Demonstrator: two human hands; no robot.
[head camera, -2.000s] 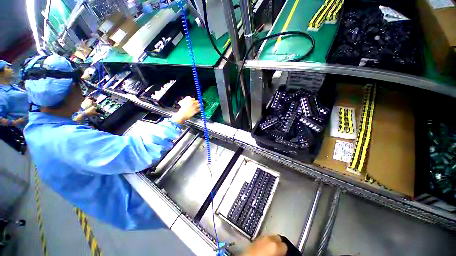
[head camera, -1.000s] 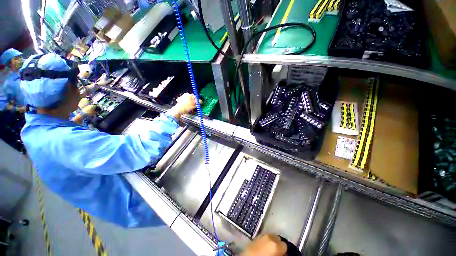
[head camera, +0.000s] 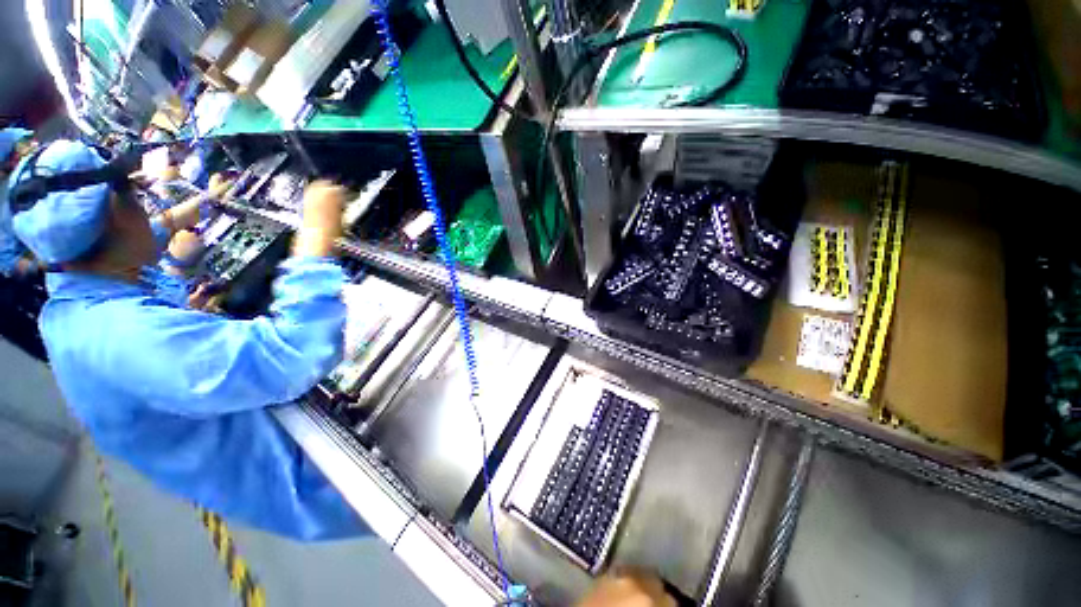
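My left hand (head camera: 626, 589) is at the bottom edge, blurred and mostly cut off, with a black covering at its right side. Its fingertips and anything in them are hidden. My right hand is out of the picture. Just above my left hand, a shallow pale-rimmed tray (head camera: 518, 484) lies on the metal line. Black strips (head camera: 596, 462) with pale dots stand in rows in its right part; its left part shows bare white. A blue coiled cord (head camera: 435, 213) hangs down to the left of the tray, its lower end near my left hand.
A black bin of loose black strips (head camera: 688, 255) is on the lower shelf. Right of it lie brown cardboard (head camera: 948, 344) and yellow-and-black strips (head camera: 874, 285). A bin of small black parts (head camera: 913, 59) is above. A blue-clad person (head camera: 178, 356) works at the left. Metal rollers (head camera: 741, 510) cross the line.
The view has shifted slightly. The other person's raised hand has moved left, away from the green parts bin. My left hand sits lower and more cut off. The dark shape at the bottom right is gone.
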